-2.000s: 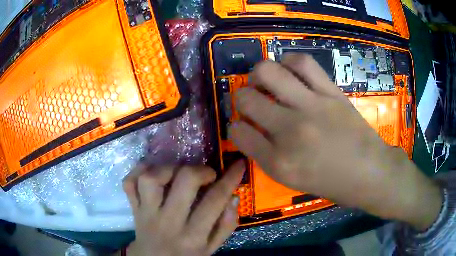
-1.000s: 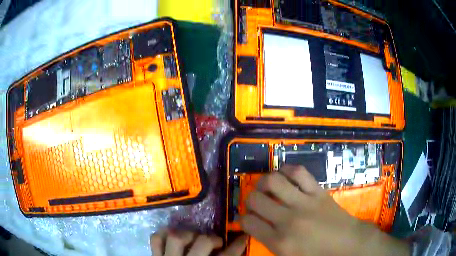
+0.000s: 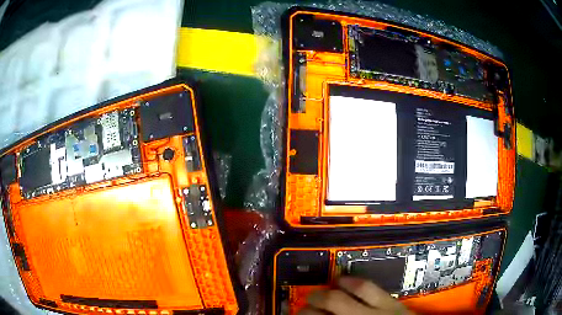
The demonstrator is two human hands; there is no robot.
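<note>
The lower orange rear housing (image 3: 445, 300) lies at the bottom right, cut off by the picture's edge. Its mainboard (image 3: 434, 267) runs along the top side, and a black speaker box (image 3: 302, 267) sits in its upper left corner. My right hand (image 3: 354, 298) is at the bottom edge, blurred and mostly cut off, over the housing just below the speaker box and the mainboard's left end. What its fingers touch is hidden. My left hand is out of the picture.
Above lies a housing (image 3: 308, 206) with a battery (image 3: 431, 154) fitted. Another open housing (image 3: 105, 240) without a battery lies at left. White packing foam (image 3: 92, 61) is at upper left, bubble wrap (image 3: 265, 123) between the units, yellow tape (image 3: 215, 50) on the green mat.
The view has tilted upward, so the housings appear lower and the battery unit shows whole. My left hand has dropped out of the picture; my right hand is now mostly cut off.
</note>
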